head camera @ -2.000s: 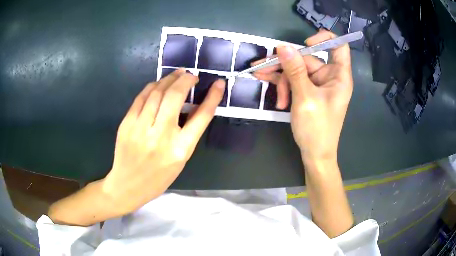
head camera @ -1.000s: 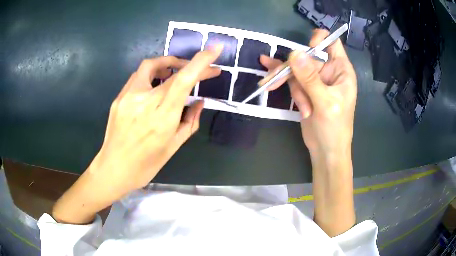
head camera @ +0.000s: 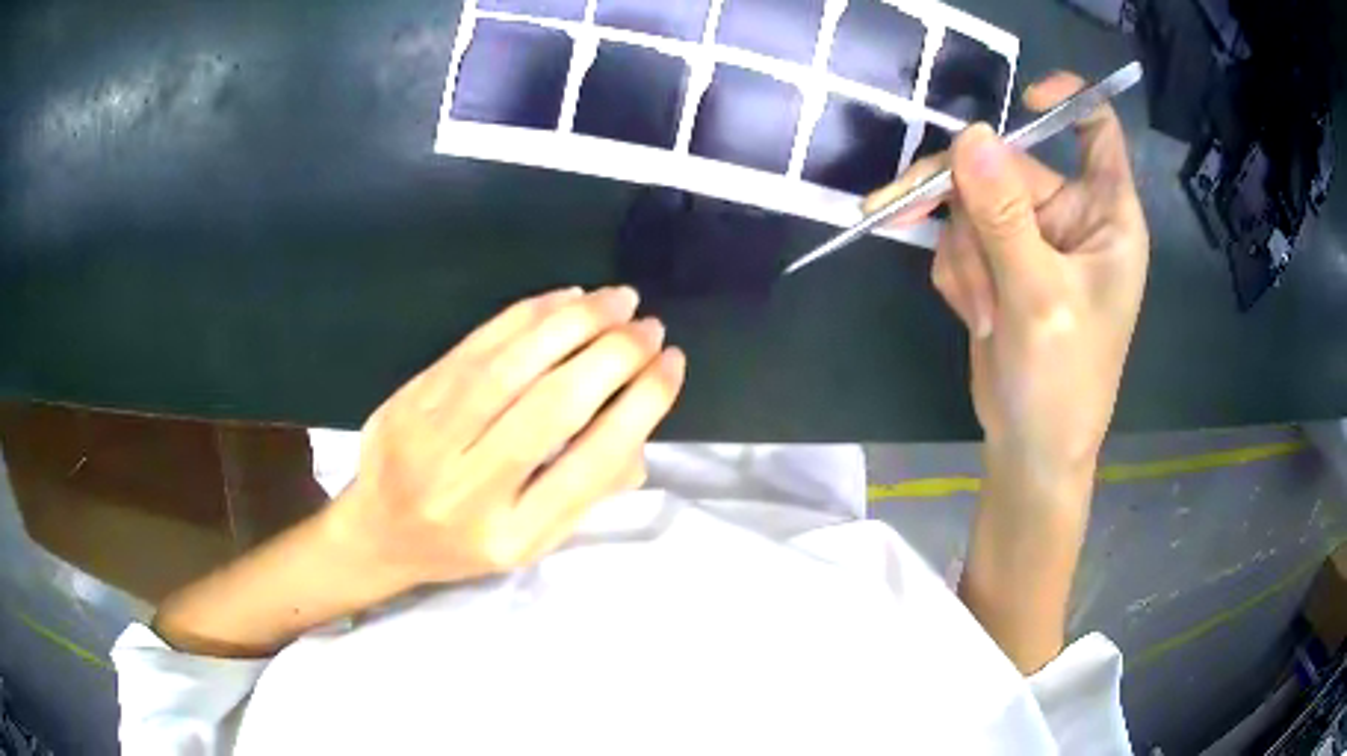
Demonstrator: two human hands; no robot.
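Note:
The white sticker sheet (head camera: pixel 650 148) lies on the dark green bench with its rows of dark squares; its top edge is cut off by the frame. A flat black plastic part (head camera: pixel 694 244) lies just below the sheet, hard to make out against the bench. My right hand (head camera: pixel 1042 251) holds the silver tweezers (head camera: pixel 946 180), their tip pointing down left beside the part's right side. My left hand (head camera: pixel 517 428) is near the bench's front edge, below and left of the part, fingers curled and close together; whether it holds anything is hidden.
A pile of black plastic parts (head camera: pixel 1256 163) lies at the upper right of the bench. The bench's front edge (head camera: pixel 768 439) runs across the view. Brown cardboard (head camera: pixel 133 495) is below the bench at the left. Yellow floor lines show at the lower right.
My left hand has left the sheet and moved down toward the bench's front edge. The tweezers have moved right, off the sheet. The whole bench sits higher in view.

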